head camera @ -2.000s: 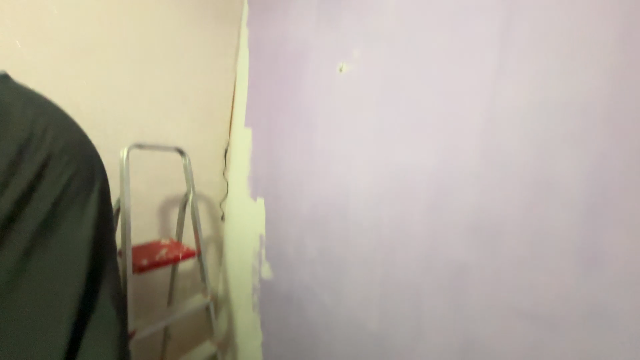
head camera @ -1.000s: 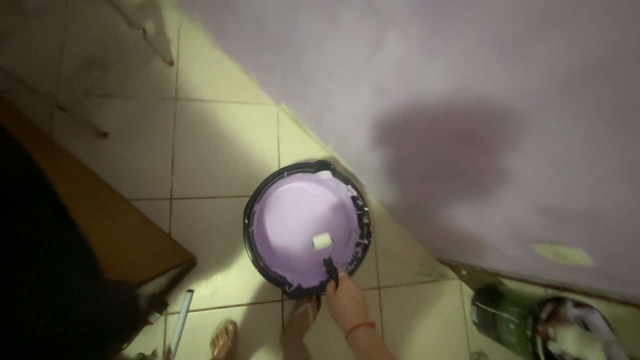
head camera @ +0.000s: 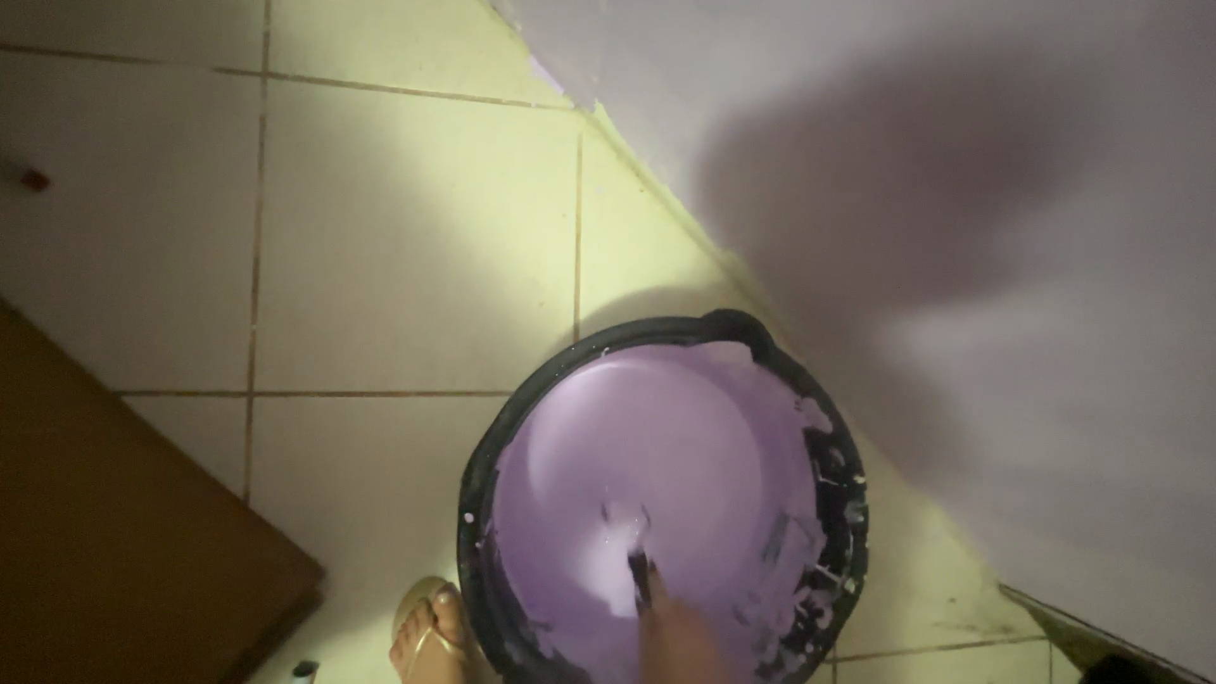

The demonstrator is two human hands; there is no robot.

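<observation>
My right hand [head camera: 676, 632], blurred, reaches in from the bottom over a black plastic bucket [head camera: 532, 380] of purple paint [head camera: 655, 427]. Its fingers are closed on the dark handle of a small paint applicator [head camera: 640, 575]. The applicator's head is down in the paint, so its shape is hidden; ripples show around it. Smears of paint cover the inner right wall of the bucket. My left hand is out of view.
The purple wall [head camera: 1073, 408] rises at the right, close to the bucket. A sandalled foot [head camera: 432, 636] stands left of the bucket on the tiled floor [head camera: 380, 237]. A brown wooden panel or furniture corner [head camera: 123, 532] lies at lower left.
The view has swung down from the wall and stepladder to the bucket. The applicator's white head, visible above the paint a second ago, is now dipped into it.
</observation>
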